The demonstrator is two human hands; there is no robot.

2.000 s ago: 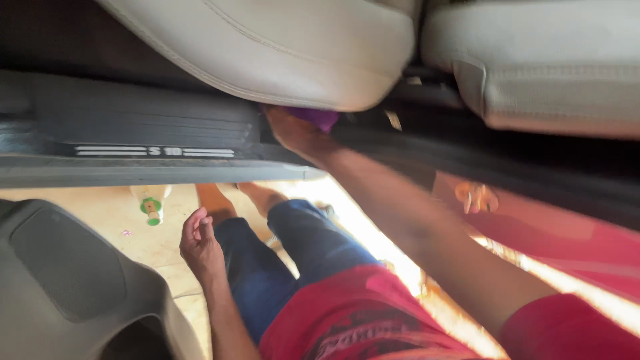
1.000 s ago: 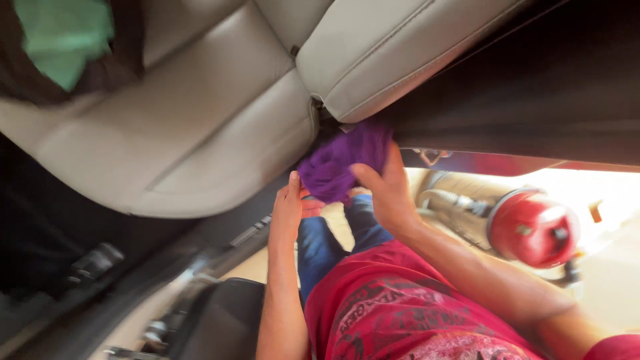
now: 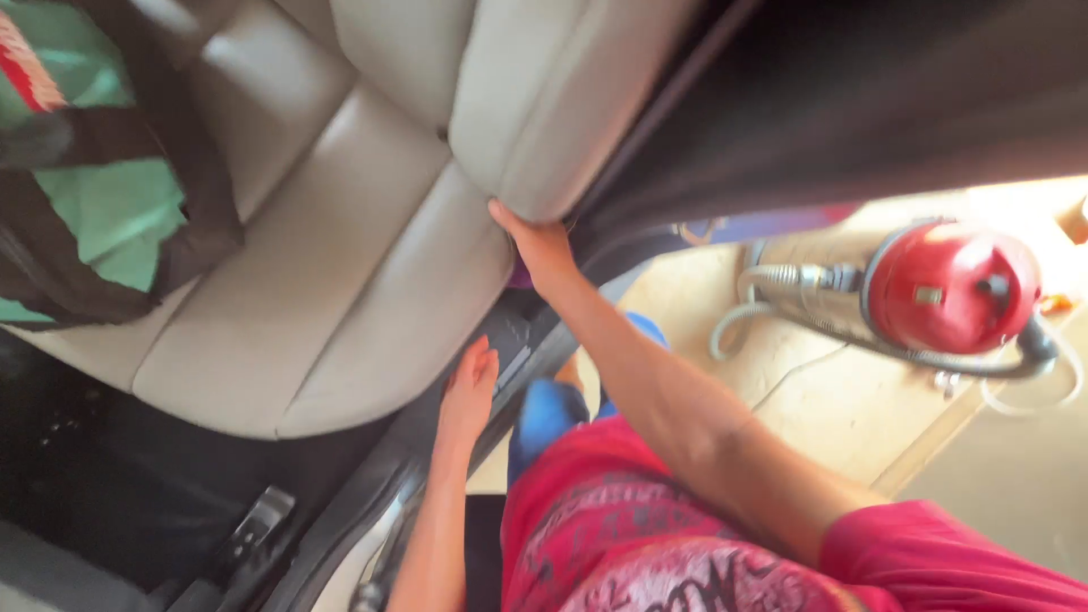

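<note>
My right hand [image 3: 540,251] reaches to the rear outer corner of a light grey leather car seat [image 3: 365,263], its thumb on the seat where cushion and backrest meet. Purple cloth [image 3: 520,275] shows in a small patch under that hand, beside the seat's edge; the fingers around it are mostly hidden. My left hand [image 3: 473,374] is lower, over the black door sill [image 3: 510,340], fingers loosely apart and holding nothing.
A green and black bag [image 3: 119,204] lies on the seat. The dark door panel [image 3: 807,110] spans the upper right. Outside on the floor stands a red and silver canister vacuum cleaner [image 3: 952,285] with its hose. A pedal [image 3: 263,518] is at lower left.
The purple cloth was between both hands one second ago; now only a patch shows under my right hand at the seat's side. My left hand has come away from it.
</note>
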